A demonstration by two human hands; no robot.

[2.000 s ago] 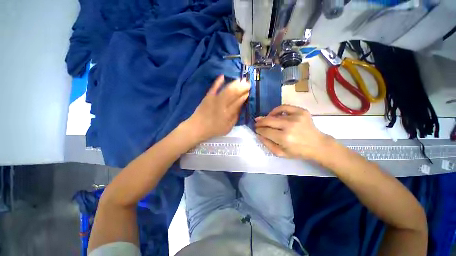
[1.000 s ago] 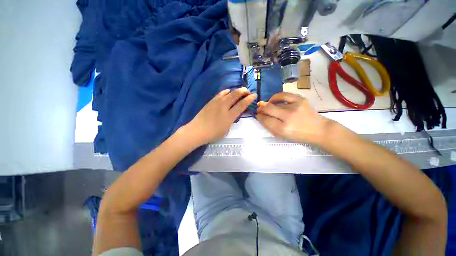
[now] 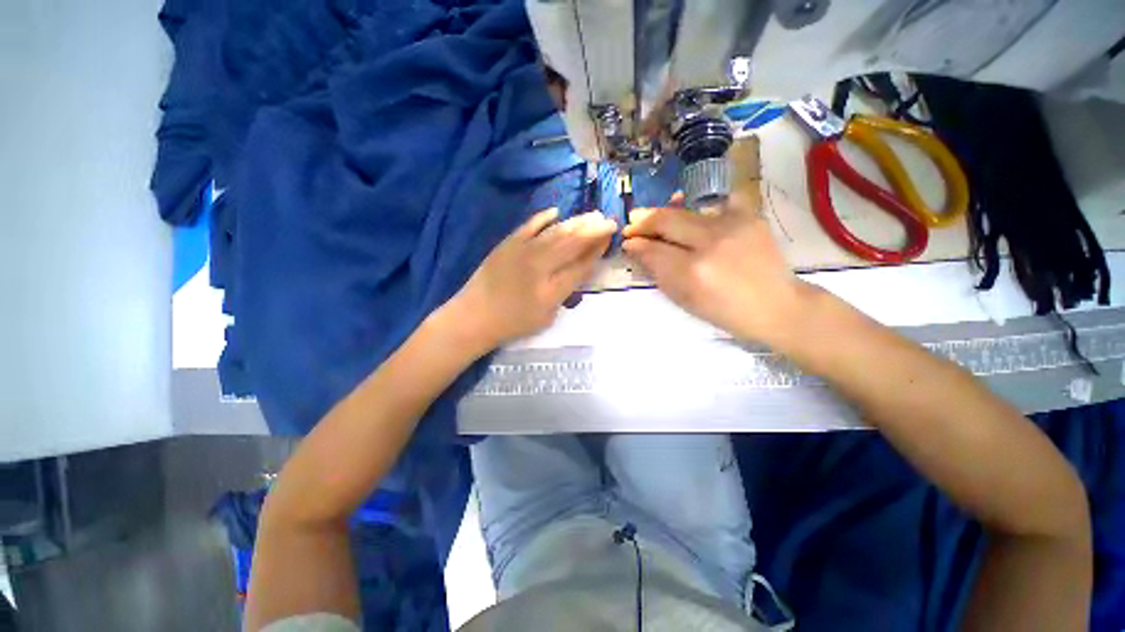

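Observation:
The navy garment panel (image 3: 370,210) lies bunched left of the needle, with its end under the presser foot (image 3: 635,154). A short piece of black tape (image 3: 627,195) shows on the cloth just in front of the foot. My left hand (image 3: 531,274) presses on the cloth edge left of the tape, fingertips close to the foot. My right hand (image 3: 716,266) pinches the cloth end at the tape, its fingertips almost touching the left ones. The cloth between the fingertips is mostly hidden.
The grey ribbed knob (image 3: 706,179) is right of the needle, beside a tan block (image 3: 746,173). Red and yellow-handled scissors (image 3: 864,228) lie further right, then loose black strips (image 3: 1036,198). A ruler (image 3: 543,377) runs along the front edge. Dark blue cloth (image 3: 864,531) hangs below right.
The cloth has fed further under the foot, so less of it shows in front. Both hands have moved forward with it, closer to the needle. The whole view has also shifted slightly.

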